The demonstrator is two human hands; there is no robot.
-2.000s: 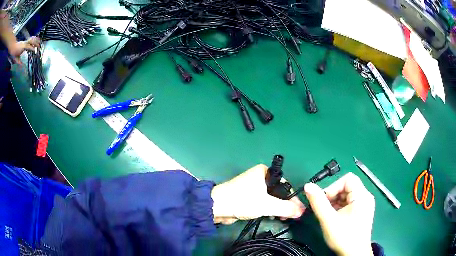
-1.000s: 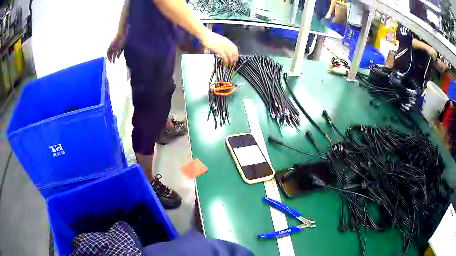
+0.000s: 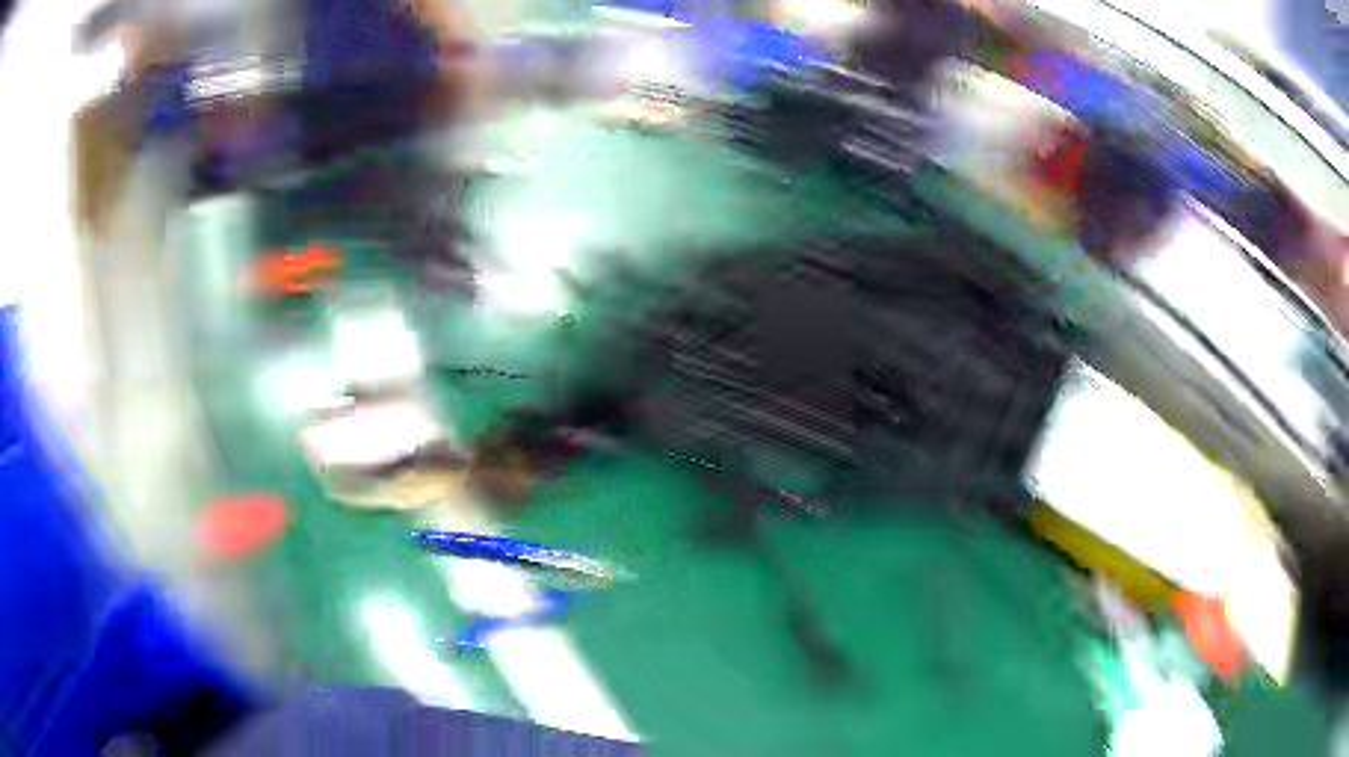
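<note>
The head view is strongly blurred by motion. A large dark pile of black cables [image 3: 858, 355] lies mid-bench. Blurred cable ends reach down from it over the green bench top [image 3: 681, 636]. Blue-handled cutters [image 3: 503, 550] lie on the pale ruler [image 3: 555, 673] at the lower left. A pale-rimmed phone [image 3: 382, 444] lies above them. Neither of my hands is in the picture. Only a dark blue sleeve [image 3: 400, 728] shows at the bottom edge, so what my hands hold is hidden.
White paper [image 3: 1139, 459] lies over a yellow box [image 3: 1102, 559] at the right. Orange handles [image 3: 296, 269] and a red patch [image 3: 241, 525] are at the left. A blue crate [image 3: 89, 592] is lower left. A blurred dark figure, probably a person [image 3: 370, 59], is at upper left.
The view has swung left to the crates and partly back right, with strong blur now. Both hands, seen earlier at a connector cable, have left the picture.
</note>
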